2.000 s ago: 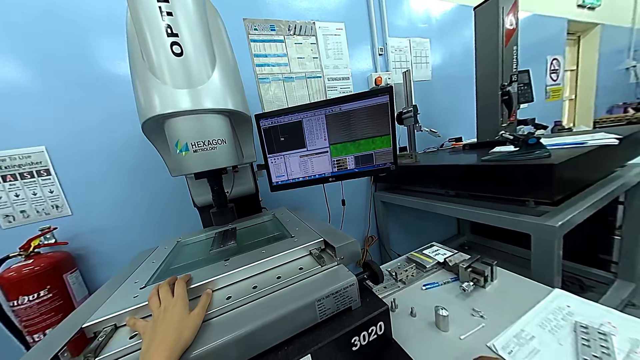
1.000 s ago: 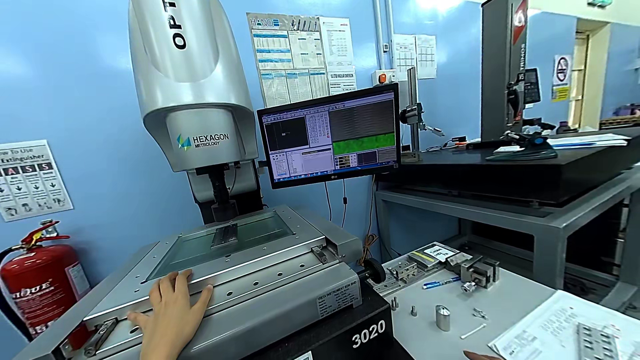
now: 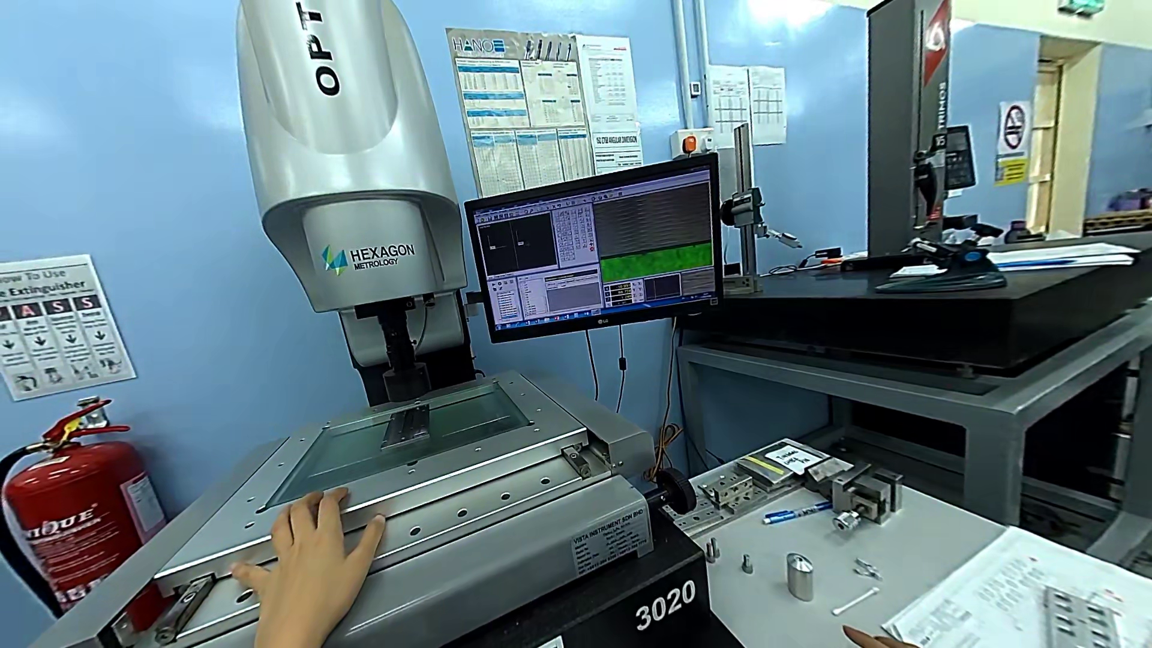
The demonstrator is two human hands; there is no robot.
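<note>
My left hand [image 3: 310, 562] lies spread, palm down, on the front rail of the metal measuring stage [image 3: 486, 450] of a Hexagon vision measuring machine [image 3: 364, 225]. Its fingertips touch the frame edge near the glass plate [image 3: 360, 450]. On that glass, beneath the lens [image 3: 400, 351], rests a small dark metal part [image 3: 407, 425]. Of my right hand [image 3: 868, 637] only fingertips show at the bottom edge, by the papers; what it holds is hidden. An LG monitor [image 3: 598, 247] beside the machine displays measuring software with a green band.
On the bench [image 3: 765, 621] stand a metal cylinder [image 3: 799, 576], a small vise [image 3: 866, 493], blue pens [image 3: 797, 513], a cotton swab [image 3: 855, 601] and papers [image 3: 1017, 576] under a drilled metal plate [image 3: 1080, 619]. A fire extinguisher [image 3: 81, 513] is at left; a black surface plate [image 3: 900, 315] at right.
Fingertips of my right hand show at the bottom edge in the newer frames; two seconds ago they were barely in view. My left hand stays on the stage rail.
</note>
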